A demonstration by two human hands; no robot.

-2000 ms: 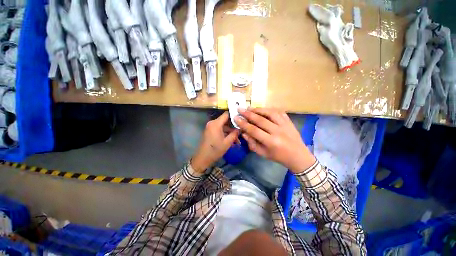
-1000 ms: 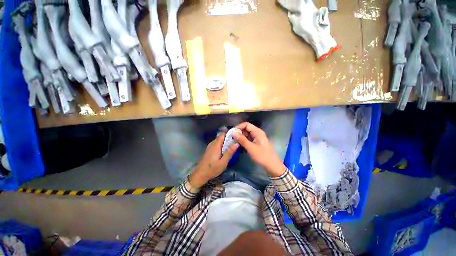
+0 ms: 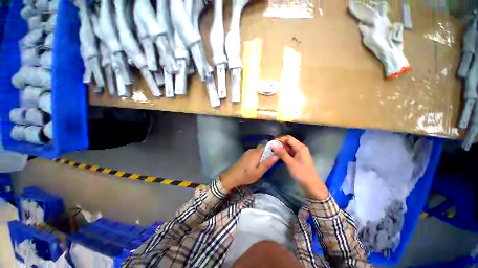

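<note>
A small white oval part [image 3: 269, 150] is held over the lap, below the bench's front edge. My left hand [image 3: 248, 166] grips its lower left side. My right hand [image 3: 299, 163] has thumb and index finger on its upper right end. The fingers hide much of the part. A small pale ring or disc [image 3: 268, 87] sits on the bench between two yellow tape strips [image 3: 251, 78].
White-grey handle assemblies [image 3: 183, 52] lie in a row on the cardboard-covered bench [image 3: 335, 99]. More lie at the far right [image 3: 468, 63]. A white glove [image 3: 381, 39] lies at back right. A blue crate [image 3: 71, 104] stands left; a blue bin [image 3: 419, 204] with grey fittings stands right.
Both hands have come down from the bench edge to over the lap with the white part. Since the last earlier frame the view has shifted left, showing more of the left crate.
</note>
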